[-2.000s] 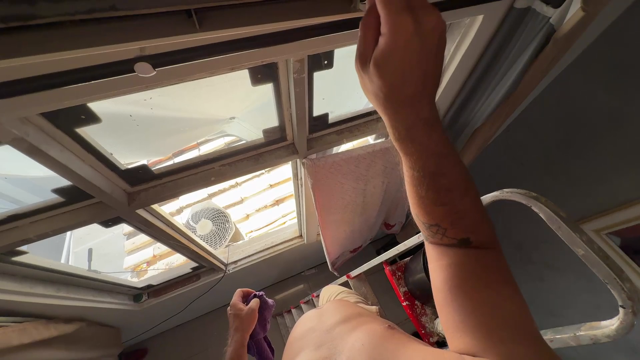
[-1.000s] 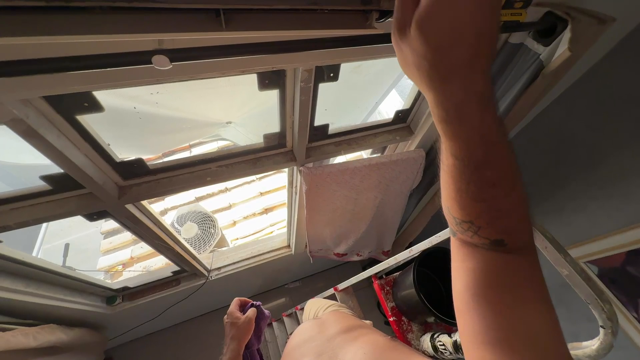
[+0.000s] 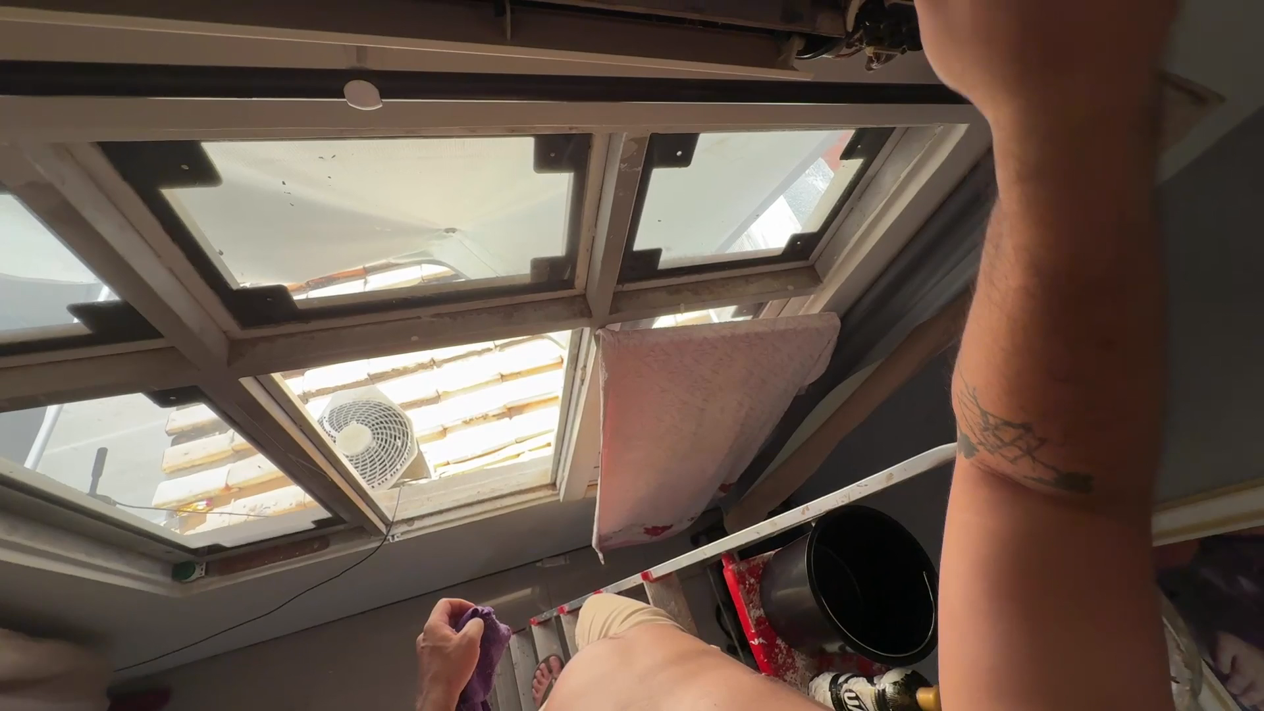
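Observation:
My left hand [image 3: 449, 652] is low in the view, closed around a crumpled purple cloth [image 3: 484, 657]. At the upper right my raised right hand [image 3: 1047, 49] is cut off by the top edge of the frame. Its fingers and anything between them are out of sight. Just left of it, a dark mechanism with wires [image 3: 884, 30] shows at the end of a long opened housing [image 3: 632, 25] above the window. A black bar with a round white piece [image 3: 362, 94] runs below that housing.
A multi-pane window frame [image 3: 415, 341] fills the left and middle; outside are roof tiles and a fan unit [image 3: 370, 437]. A pale stained cloth [image 3: 691, 425] hangs beside it. Below are a ladder [image 3: 800, 513], a black bucket [image 3: 859, 583] on a red stand [image 3: 755, 612], and a bottle [image 3: 869, 688].
My raised right arm has shifted rightward in the view, and the dark mechanism beside that hand has come into sight. My left hand still holds the purple cloth. The view has shifted.

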